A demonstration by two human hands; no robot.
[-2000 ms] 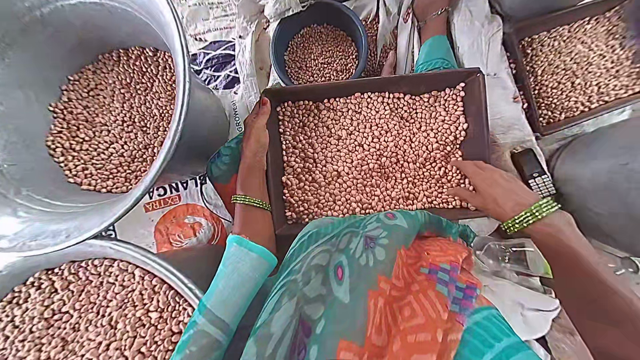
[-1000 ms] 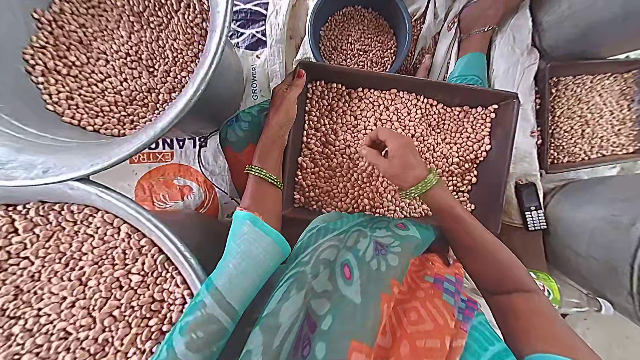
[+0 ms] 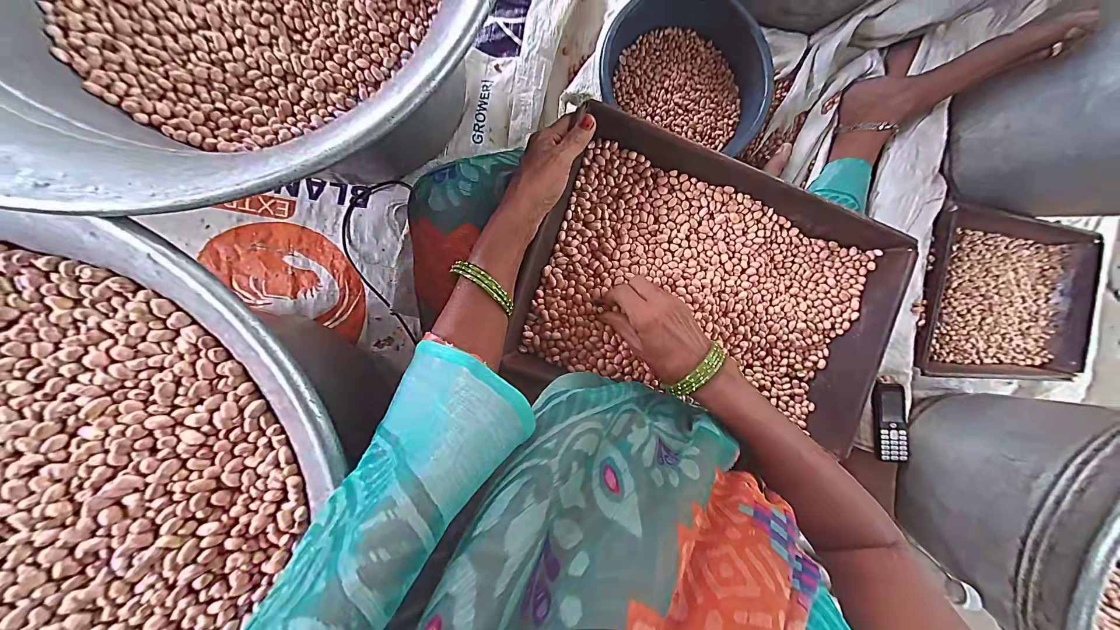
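A brown rectangular tray (image 3: 875,350) rests on my lap, tilted to the right, with a layer of shelled peanuts (image 3: 717,254) in it. My left hand (image 3: 551,162) grips the tray's upper left corner, thumb on the rim. Over the lower left part of the peanuts is my right hand (image 3: 652,328), its fingertips pinched together at a small dark bit that I cannot make out. Green bangles circle both wrists. At the tray's right end some bare bottom shows.
Two large metal pots (image 3: 319,420) (image 3: 394,122) of peanuts stand at the left. A blue-grey tub (image 3: 757,87) of peanuts is beyond the tray, near a bare foot (image 3: 875,105). At right lie a keypad phone (image 3: 891,424), another peanut tray (image 3: 941,289) and a metal container (image 3: 989,472).
My right hand has gone from the tray's right edge to over the peanuts, then further left with fingers pinched. My left hand stays on the tray, which has turned clockwise.
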